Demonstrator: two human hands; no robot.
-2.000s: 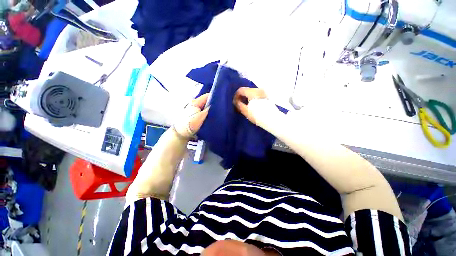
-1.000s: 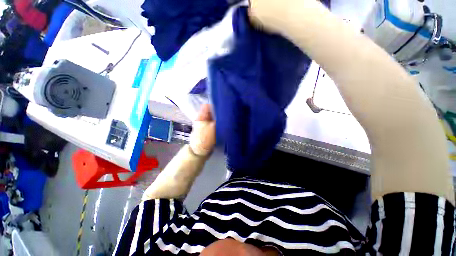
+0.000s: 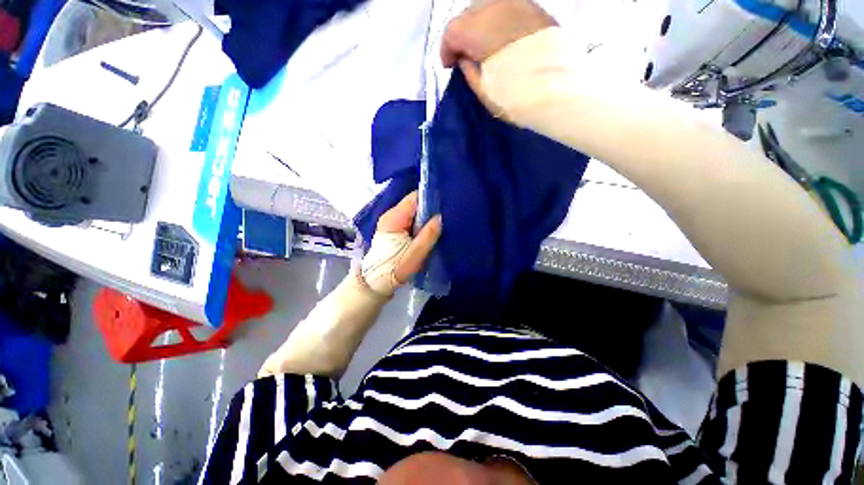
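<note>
A navy fabric piece hangs over the table's front edge, between my hands and my lap. A narrow blue-grey strip runs along its left side. My left hand pinches the strip and the navy cloth near the table edge. My right hand is higher up, at the top of the picture, and grips the upper end of the navy fabric; its fingertips are partly hidden. White cloth lies to the left of the strip.
The white sewing machine head is at upper right, with shears beside it, partly behind my right forearm. A grey motor-like unit is at left. More navy cloth lies at the top. A red stool stands below.
My right hand has moved up and away from my left hand, stretching the navy fabric lengthwise. The strip now shows straight between them. The view has shifted to the right.
</note>
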